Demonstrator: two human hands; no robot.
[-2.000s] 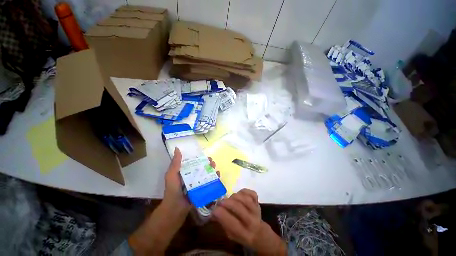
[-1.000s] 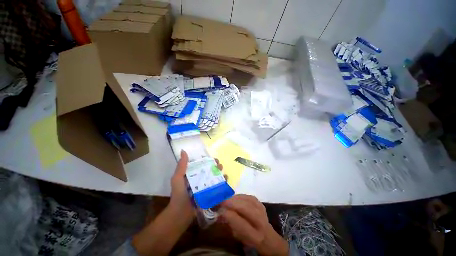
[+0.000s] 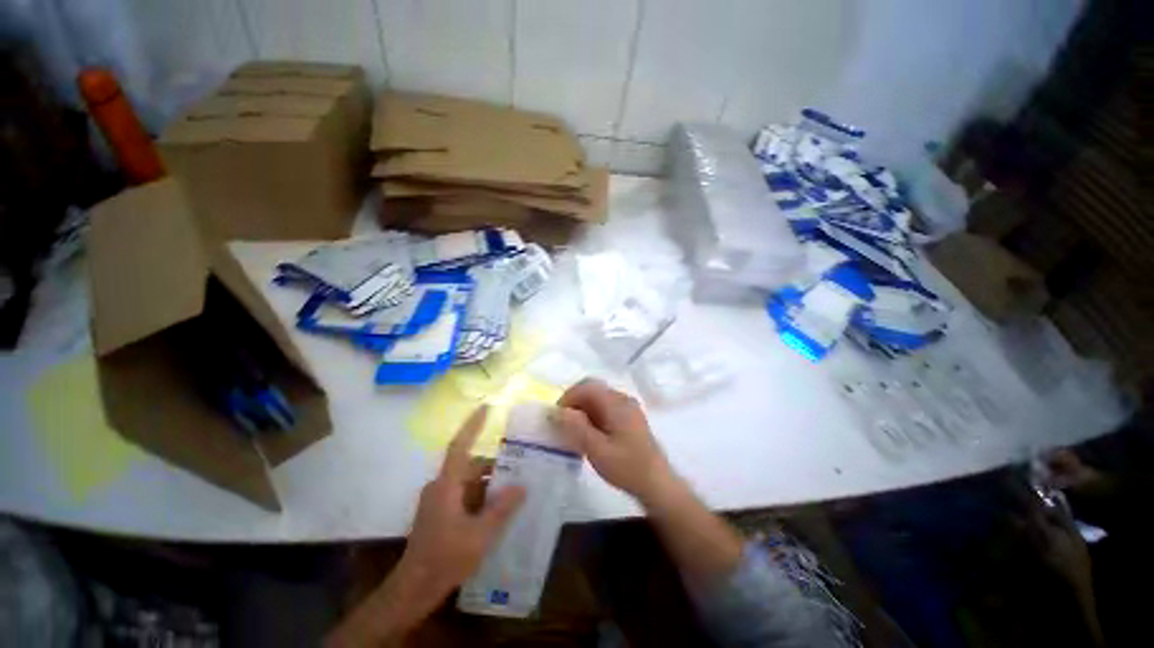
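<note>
A white retail box [image 3: 532, 519] with a dark print band is held upright-slanting over the table's front edge, its top end over the yellow sheet [image 3: 437, 411]. My right hand [image 3: 608, 437] grips the box's upper end with its fingertips. My left hand [image 3: 458, 525] is at the box's left side, with thumb and forefinger spread; its contact with the box is partly blurred. The inside of the box is hidden, and the knife is not visible.
An open carton [image 3: 190, 367] with blue-ended boxes stands at left. Behind the yellow sheet lie empty retail boxes [image 3: 424, 336]; folded cartons [image 3: 481, 158] and blister trays [image 3: 734, 222] stand at the back. Charging cables [image 3: 918, 411] lie at right, near another person's hand [image 3: 1069, 475].
The box has been turned so a white printed face shows. My right hand has moved up from its lower end to its top end. My left hand's fingers have spread. The view has shifted.
</note>
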